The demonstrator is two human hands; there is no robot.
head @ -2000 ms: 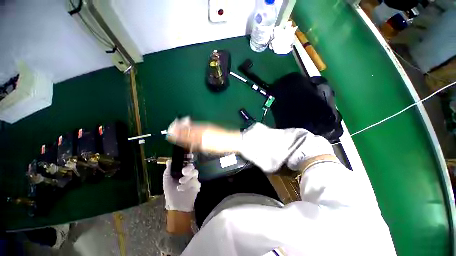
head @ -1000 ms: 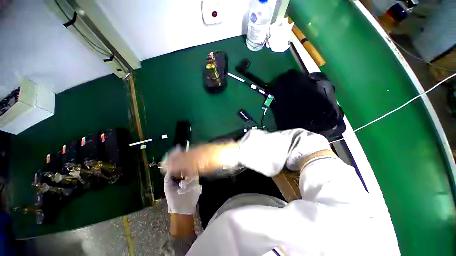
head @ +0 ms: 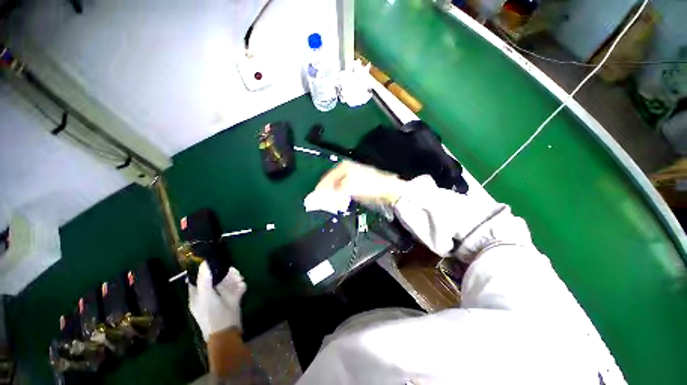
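My left hand [head: 216, 301], in a white glove, grips the lower end of a black smart lock [head: 202, 225] with a red-white sticker, at the mat's seam. My right hand [head: 343, 188] is blurred, over the mat beside the black bag, with white at its fingertips; whether it holds anything cannot be told. Below it lie a flat black plate [head: 301, 248], a white label [head: 321, 272], a small green-and-white piece [head: 362, 222] and a thin lead [head: 352, 256]. A white strip [head: 248, 231] lies right of the held lock.
Several black locks [head: 117, 304] stand in a row at the left. Another lock [head: 276, 150] lies at the back. A black bag [head: 410, 154], bottle [head: 322, 83] and crumpled tissue [head: 354, 84] are near the green conveyor [head: 550, 165]. A white box [head: 34, 252] is at far left.
The view has turned and shifted. My hands were together at a lock; now they are apart, my left hand with a lock near the seam and my right hand near the bag.
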